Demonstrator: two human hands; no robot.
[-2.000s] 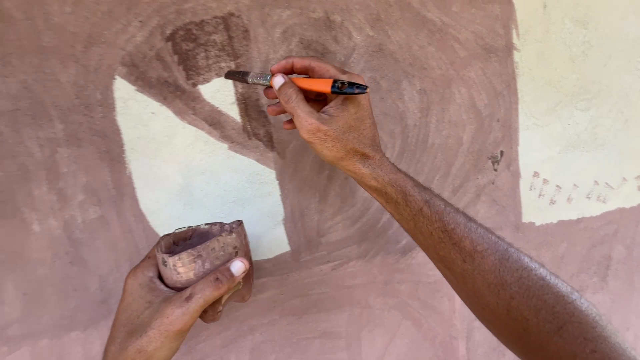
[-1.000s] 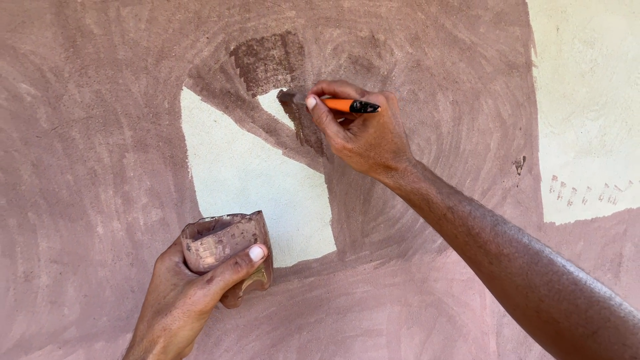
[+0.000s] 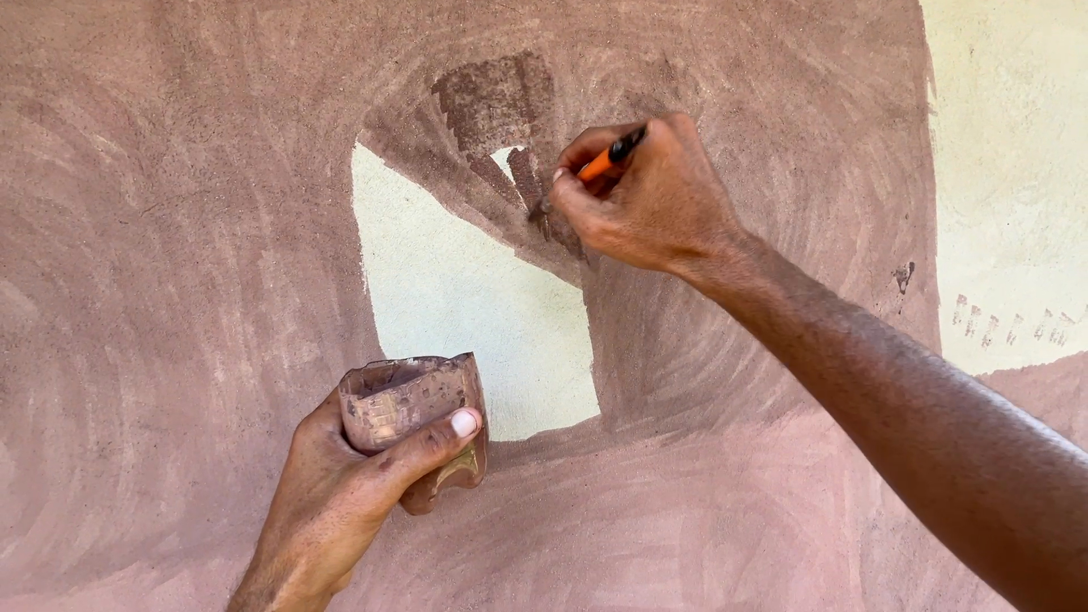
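My right hand (image 3: 650,200) grips a paintbrush (image 3: 599,166) with an orange and black handle. Its dark bristles touch the wall just below a small pale wedge (image 3: 507,160), partly covered by wet brown paint. Above that wedge lies a darker brown patch (image 3: 497,102). My left hand (image 3: 365,476) holds a paint-smeared container (image 3: 412,404), apparently the cut bottom of a plastic bottle, with brown paint inside. Behind and above the container, a large cream-coloured shape (image 3: 476,306) shows on the wall, bordered by brown paint.
Brushed brown paint covers most of the wall (image 3: 170,255), pinker along the bottom. At the right is a cream area (image 3: 1011,170) with a row of small brown marks (image 3: 1011,323) near its lower edge. A dark smudge (image 3: 903,276) sits left of it.
The brush has moved from beside the dark patch down along the right of the small pale wedge, which is now smaller. Fresh dark paint shows there. The left hand still holds the container.
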